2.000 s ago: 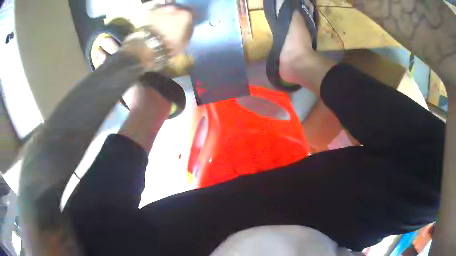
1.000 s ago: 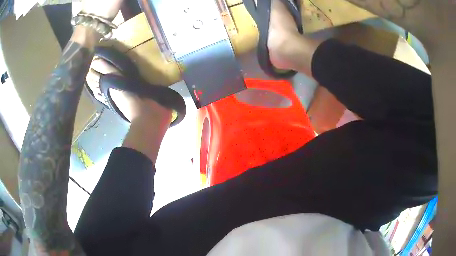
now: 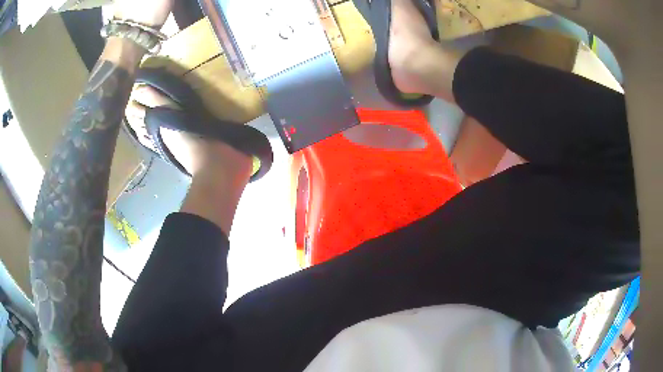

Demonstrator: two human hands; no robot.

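A flat grey metal panel point(image 3: 312, 105) lies between the feet, its near end with small red marks above the red stool. The clear acrylic jig point(image 3: 280, 36) lies over its far part, with a brownish strip along its side and round holes. Both run off the top edge. My left hand point(image 3: 142, 11) is at the top left, cut off by the edge, left of the jig and apart from it as far as shows; its fingers are out of the picture. My right hand is out of the picture; only part of the right arm shows at the upper right.
A red-orange stool point(image 3: 371, 189) with oval openings is below the panel. Yellow wooden pallet boards point(image 3: 211, 87) lie under the sandalled feet. A brown carton point(image 3: 51, 87) stands at the left. Another brown surface point(image 3: 483, 149) is behind the right leg.
Two seconds ago my left hand was blurred over the panel's left side; it has moved up and left. The clear jig now shows on the panel. Little changed over the last second.
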